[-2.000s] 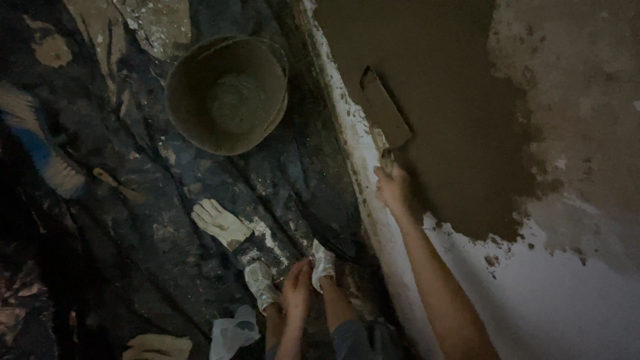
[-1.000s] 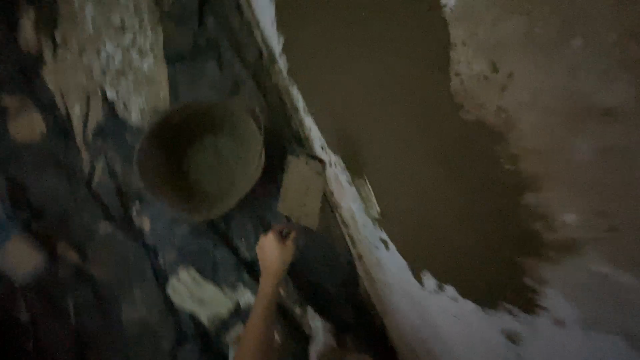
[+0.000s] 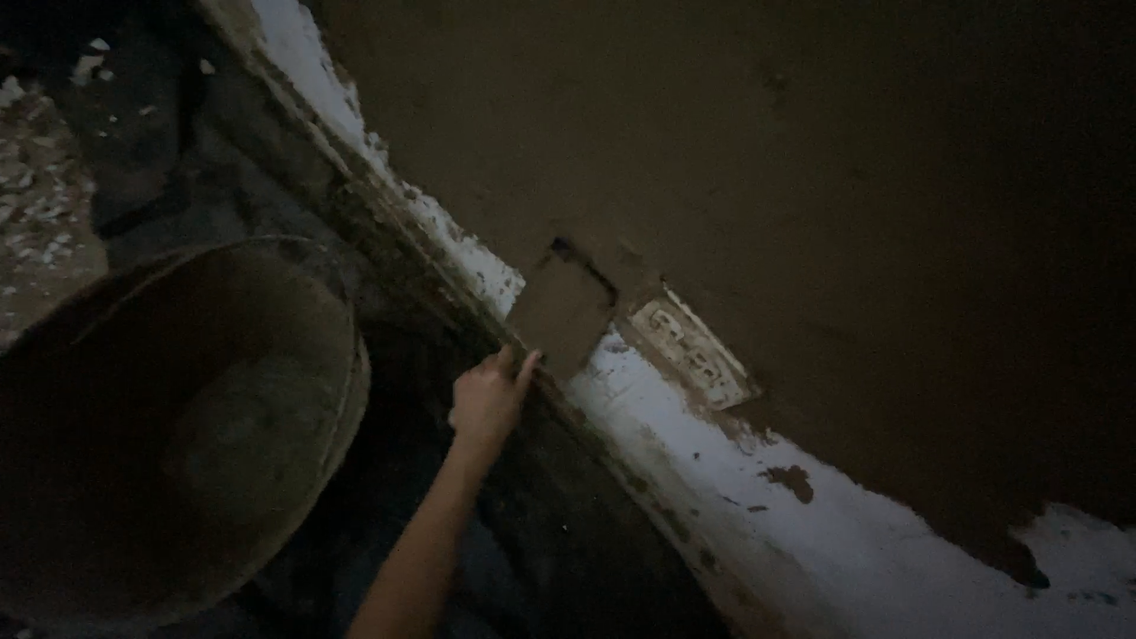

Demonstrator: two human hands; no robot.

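Observation:
My left hand (image 3: 488, 398) grips the handle end of a flat rectangular plastering trowel (image 3: 561, 312), its forearm rising from the bottom edge. The blade, coated in grey-brown plaster, lies over the wall's lower margin, with a dark line along its upper right edge. Most of the handle is hidden. Just right of the blade, a pale rectangular electrical wall box (image 3: 690, 348) sits in the dark plaster coat (image 3: 799, 222). My right hand is out of view. At the left stands a large round bucket (image 3: 351, 417) with grey material at its bottom.
A rough ledge (image 3: 390, 217) runs diagonally between the wall and the dark floor covering. Below the plaster coat is a bare white wall strip (image 3: 772, 524) with brown smears. Pale rubble (image 3: 44, 213) lies on the floor behind the bucket, at the upper left.
The trowel, in my right hand on the wall two seconds ago, is in my left hand. It has moved from beside the bucket onto the wall's lower margin. The view has come closer.

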